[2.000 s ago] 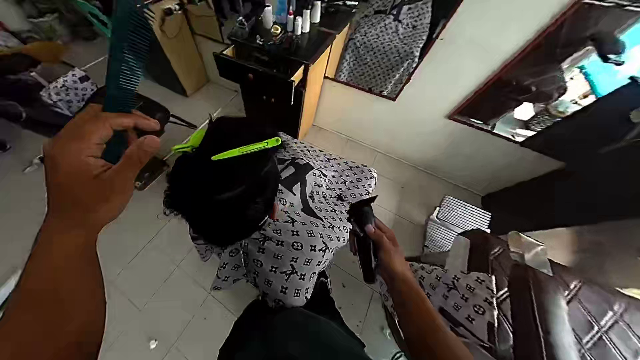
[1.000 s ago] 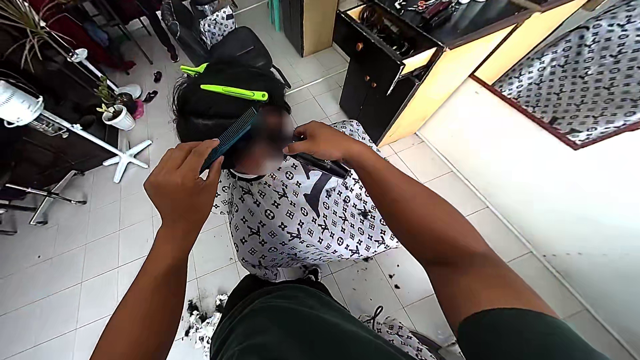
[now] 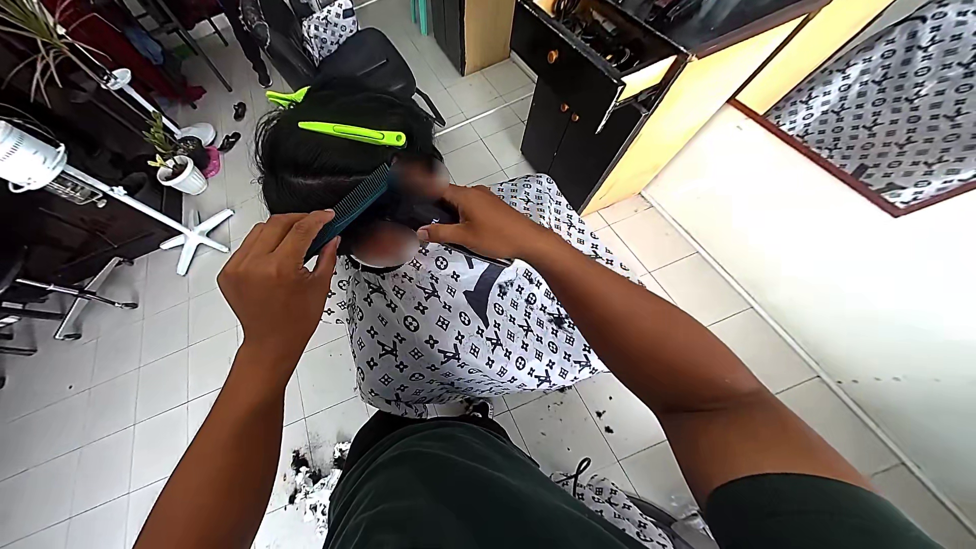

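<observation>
My left hand [image 3: 278, 263] holds a dark teal comb [image 3: 358, 204], its teeth laid against the side hair of a seated person. Close by, my right hand [image 3: 484, 223] grips a black hair clipper [image 3: 415, 213] beside the comb at the head; its body is partly hidden by my fingers. Dark hair [image 3: 328, 164] on top is pinned with a lime-green hair clip [image 3: 352, 134], and a second green clip [image 3: 288, 97] sits at the far side. A white patterned cape [image 3: 457, 328] covers the person, with cut hair on it.
An open drawer [image 3: 568, 57] juts from the black cabinet [image 3: 560, 130] at the upper right. On the left are a white wheeled stand [image 3: 194, 236] and a potted plant [image 3: 181, 175]. Hair clippings [image 3: 309, 473] lie on the tiled floor. A framed mirror [image 3: 877, 114] hangs at right.
Two seconds ago the comb was raised and the clipper was away from the head; both are now at the side of the head. The view has shifted strongly since then.
</observation>
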